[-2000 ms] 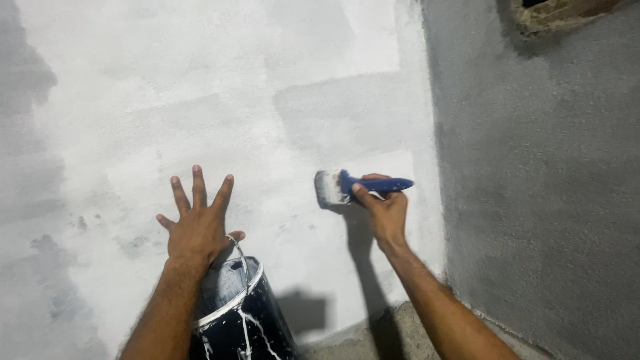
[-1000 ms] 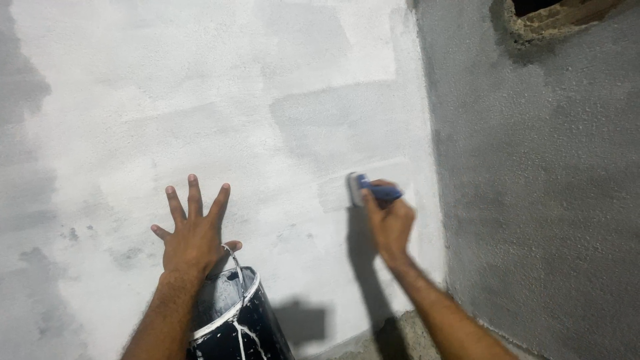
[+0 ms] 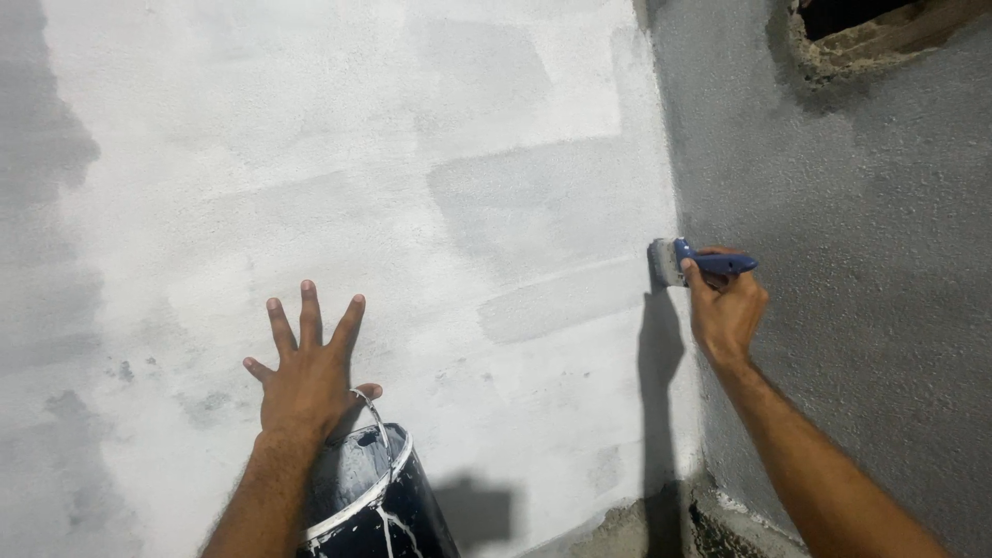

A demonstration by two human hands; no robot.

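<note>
My right hand [image 3: 727,314] grips the blue handle of a paintbrush [image 3: 697,262], whose bristles touch the white-painted wall [image 3: 504,232] close to the corner. My left hand [image 3: 306,380] is spread with its fingers apart against the same wall. The wire handle of a black paint bucket [image 3: 422,496] hangs at the thumb of that hand, and the bucket is below it, its rim and side streaked with white paint. My left forearm hides part of the bucket.
A darker grey wall [image 3: 845,256] meets the white one at the right corner. A rough-edged hole [image 3: 860,50] opens in it at the top right. Bare rough concrete [image 3: 620,533] shows at the foot of the white wall. Grey patches lie along the far left.
My right hand has moved right with the brush, from the white wall to the corner. A fresh wet-looking band shows where the brush was. My left hand and the bucket have stayed about in place.
</note>
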